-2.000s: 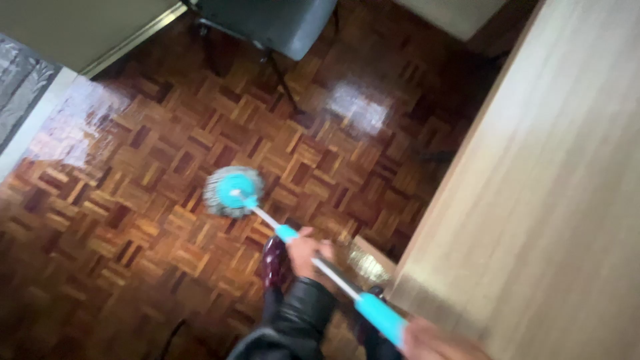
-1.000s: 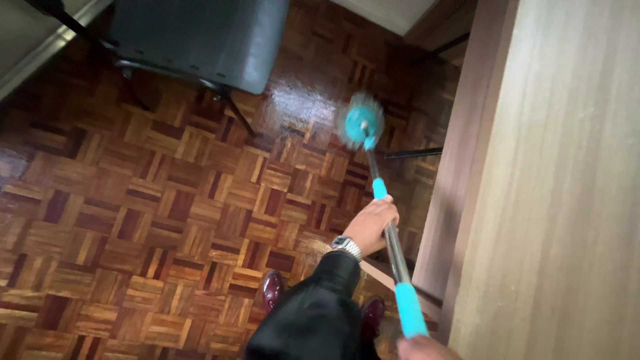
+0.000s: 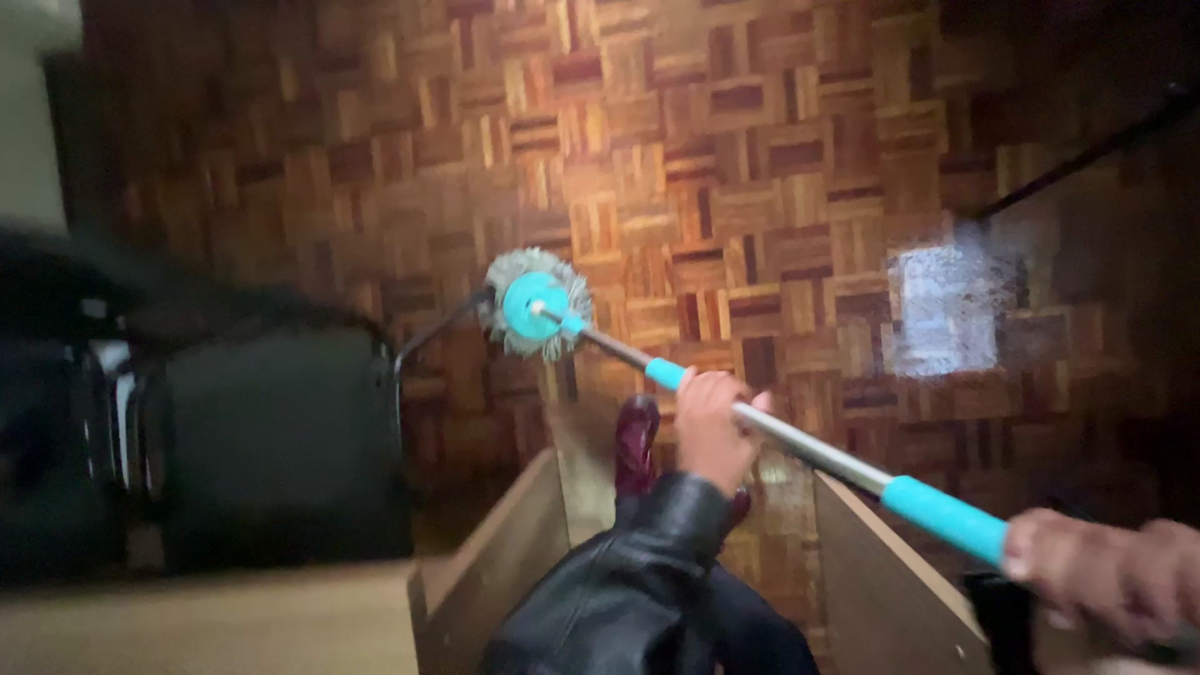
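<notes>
My left hand [image 3: 717, 429], in a black leather sleeve, is closed around the metal pole of a mop [image 3: 816, 452] just behind its small turquoise collar. Farther back, at the right edge, my right hand [image 3: 1097, 572] grips the rear of the pole by the long turquoise sleeve [image 3: 942, 516]; its outline is blurred. At the far end, the round mop head [image 3: 536, 305], a turquoise disc with a grey fringe, lies over the parquet floor [image 3: 694, 187], beside a thin chair leg. Whether the fringe presses on the wood cannot be told.
Black chairs [image 3: 281, 450] stand at the left, behind a light wooden desk edge [image 3: 206, 619]. Wooden panels [image 3: 900, 572] flank my legs and dark red shoes [image 3: 637, 441]. A thin dark rod or leg [image 3: 1078, 164] crosses the upper right. Light reflects off the floor at right.
The view has turned strongly. The mop head, beside the desk a second ago, is now by a chair leg at left. Both hands have kept hold of the pole.
</notes>
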